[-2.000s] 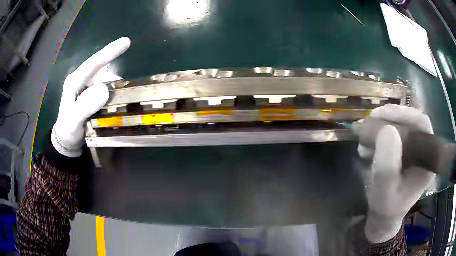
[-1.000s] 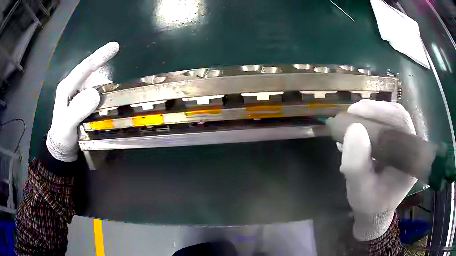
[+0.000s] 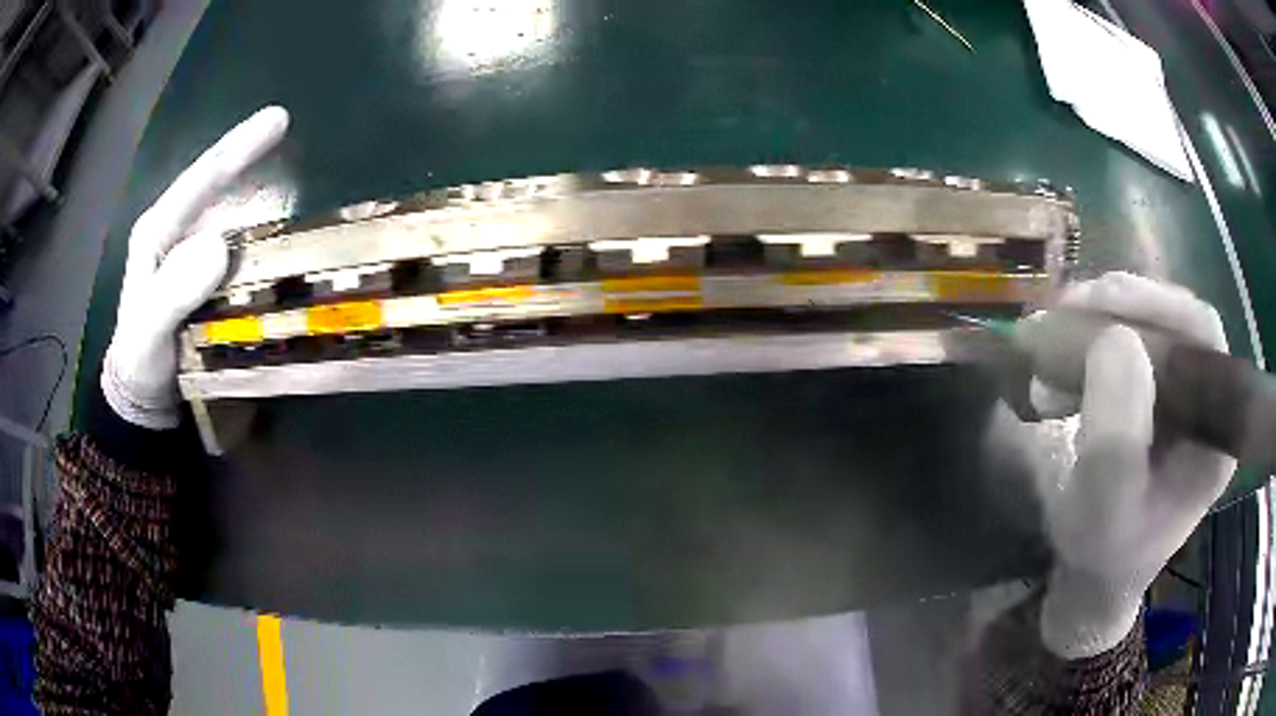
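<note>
A long silver metal housing point(image 3: 588, 360) lies across the dark green mat, open rail side towards me. Amber segments point(image 3: 652, 294) and a row of black blocks with white inserts point(image 3: 648, 253) sit between its rails. My gloved left hand point(image 3: 189, 273) holds the housing's left end, index finger stretched out past it. My gloved right hand point(image 3: 1126, 434) holds a thick grey syringe point(image 3: 1182, 392) like a pen. Its green tip point(image 3: 980, 325) is at the lower gap near the right end. Whether the tip touches is unclear. The syringe's rear is cut off or blurred at the right edge.
A white sheet point(image 3: 1113, 87) lies on the green mat point(image 3: 672, 490) at the upper right. A thin pale stick point(image 3: 943, 24) lies near it at the top edge. Grey floor with a yellow line point(image 3: 272, 669) shows below the bench, and racks stand at far left.
The housing and my left hand have shifted left in view. My right hand with the syringe moved left, then back right, and its tip is now nearer the housing's right end.
</note>
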